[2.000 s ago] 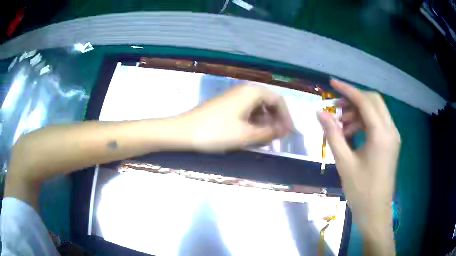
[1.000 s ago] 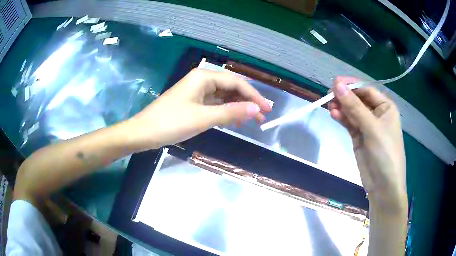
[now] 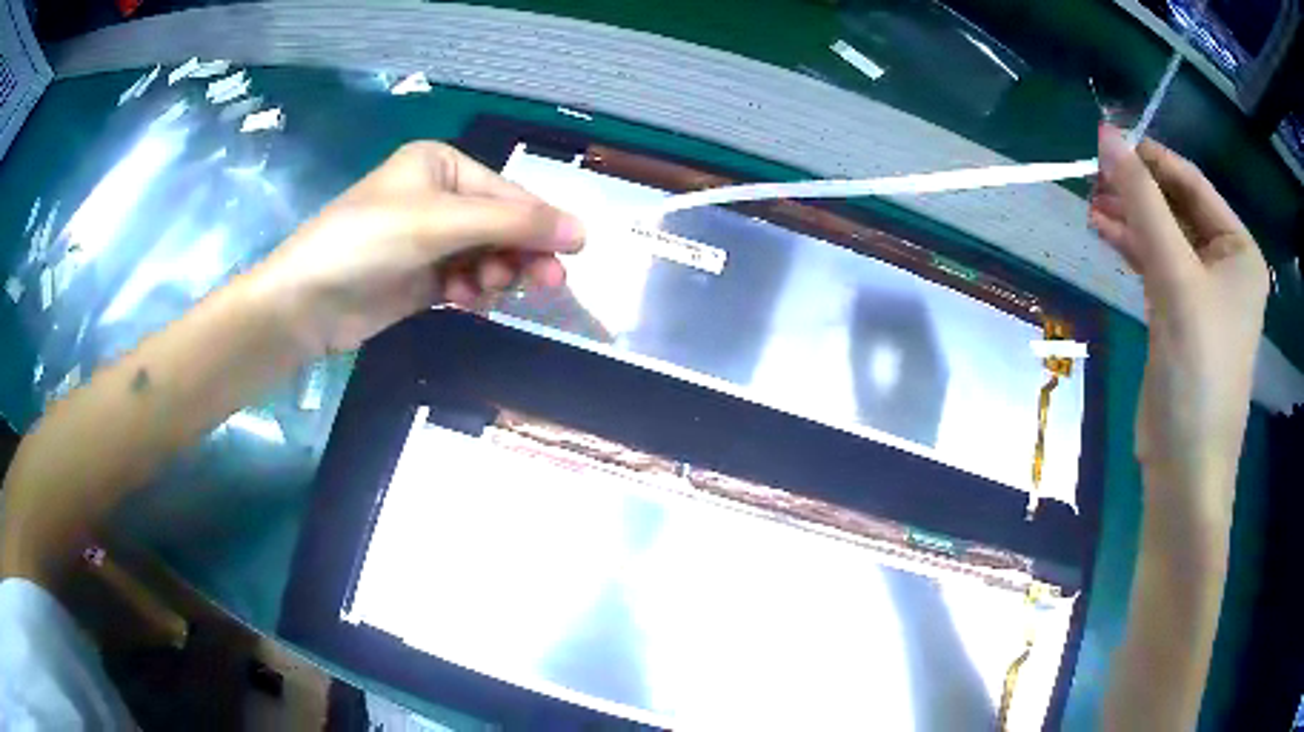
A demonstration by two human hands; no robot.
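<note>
My right hand [image 3: 1184,229] pinches a narrow white tape strip [image 3: 887,183] above the tray's right end; its tail rises behind the fingers. The strip runs left over the upper display module [image 3: 715,315] and fades into glare near my left fingertips. My left hand [image 3: 451,229] is over that module's left end, thumb and fingers together; whether they hold the tape's end is unclear. A white label shows on the module's back. A second shiny module [image 3: 744,615] lies nearer me in the black tray [image 3: 687,415]. Gold flex cables [image 3: 1045,415] cross the right ends.
Crinkled clear film [image 3: 157,243] with white scraps [image 3: 229,89] lies left on the green bench. A ribbed whitish rail [image 3: 429,43] curves behind the tray. Beyond it are clear film and a white piece [image 3: 858,59]. A small white tab [image 3: 1060,349] sits at the upper module's right end.
My right hand has moved right and up, and the strip now stretches from it toward the left. My left hand has moved left and up. The view has shifted, showing both modules' right ends.
</note>
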